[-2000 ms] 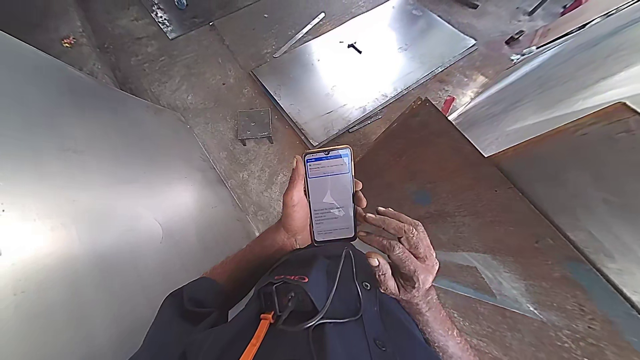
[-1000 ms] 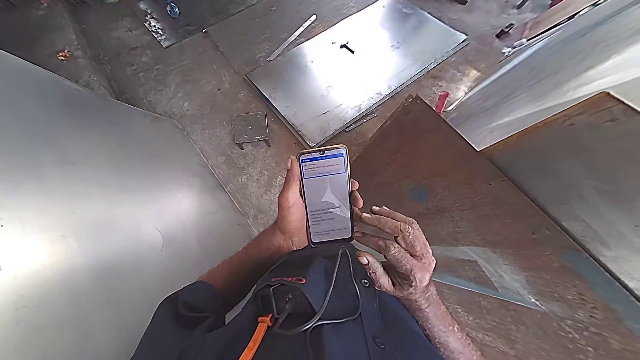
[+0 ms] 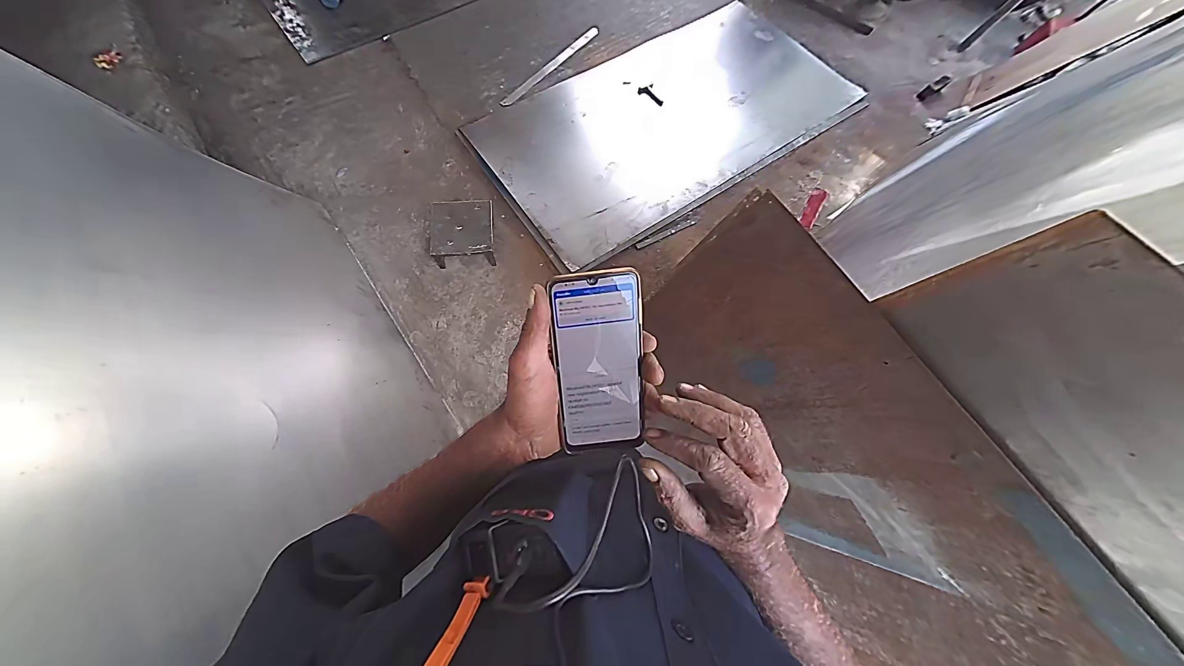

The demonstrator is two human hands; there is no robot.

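Observation:
A smartphone (image 3: 598,361) with a lit screen bearing writing is upright in front of my chest. My left hand (image 3: 535,388) is closed around it, the thumb along its left edge and fingertips showing at its right edge. Beside the phone's lower right edge is my right hand (image 3: 721,462), fingers apart and slightly bent, with nothing held in it. Whether its fingertips touch the phone I cannot tell. A dark cable (image 3: 578,590) loops over my dark shirt, near an orange strap (image 3: 458,624).
Large metal sheets stand at left (image 3: 185,324) and right (image 3: 1017,157). A brown rusty sheet (image 3: 832,370) lies at lower right. Beyond the phone are a shiny sheet stack (image 3: 573,176) with a small black object (image 3: 650,94), a small metal stool (image 3: 462,228) and a flat strip (image 3: 550,67).

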